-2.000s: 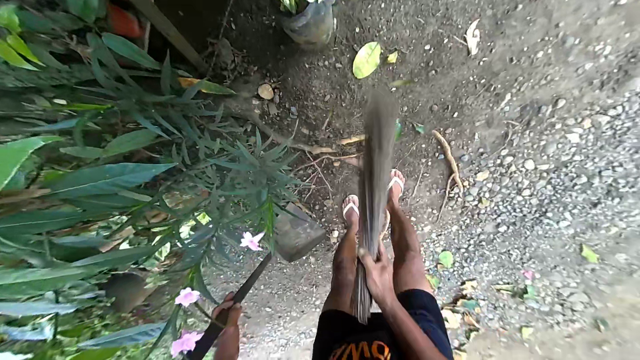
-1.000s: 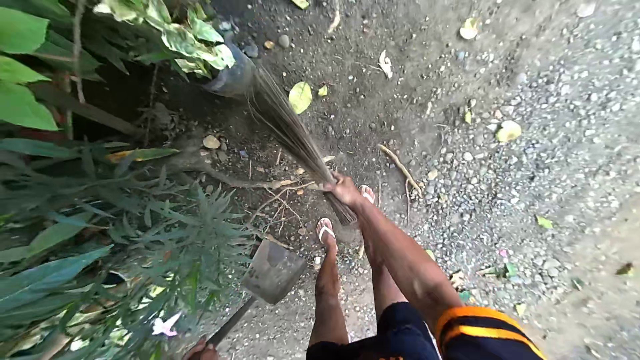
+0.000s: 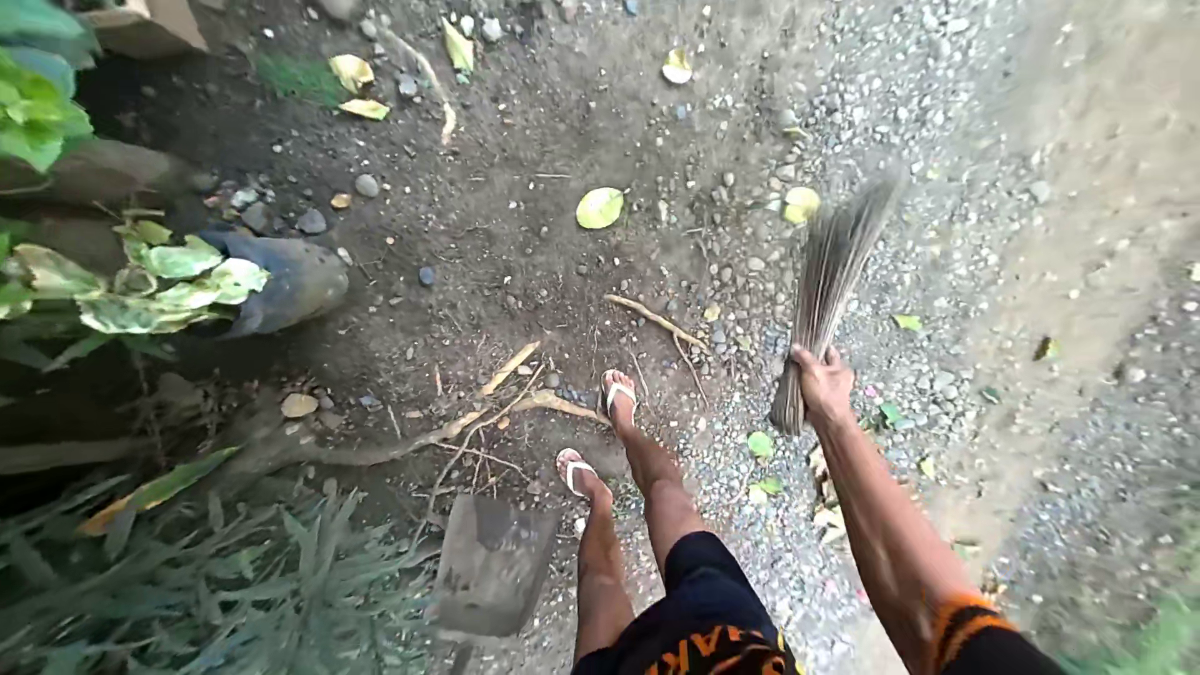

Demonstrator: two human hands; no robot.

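Note:
My right hand (image 3: 827, 382) grips a stick broom (image 3: 834, 281) of thin bristles near its lower bound end, out to the right of my legs. The broom's far tips are blurred over the gravel, close to a yellow-green leaf (image 3: 802, 204). A dustpan (image 3: 492, 564) with a flat, worn pan lies left of my legs, its handle running down out of the frame. My left hand is outside the view.
A dark pot with a variegated plant (image 3: 298, 283) stands at the left. Roots (image 3: 553, 401) and a stick (image 3: 656, 321) lie before my slippered feet. Long-leaved plants (image 3: 225, 581) fill the lower left. Fallen leaves (image 3: 600, 207) dot the soil and gravel.
My right hand has swung the broom from beside the pot out to the right. My left hand, earlier at the dustpan's handle, has left the view. The view has shifted.

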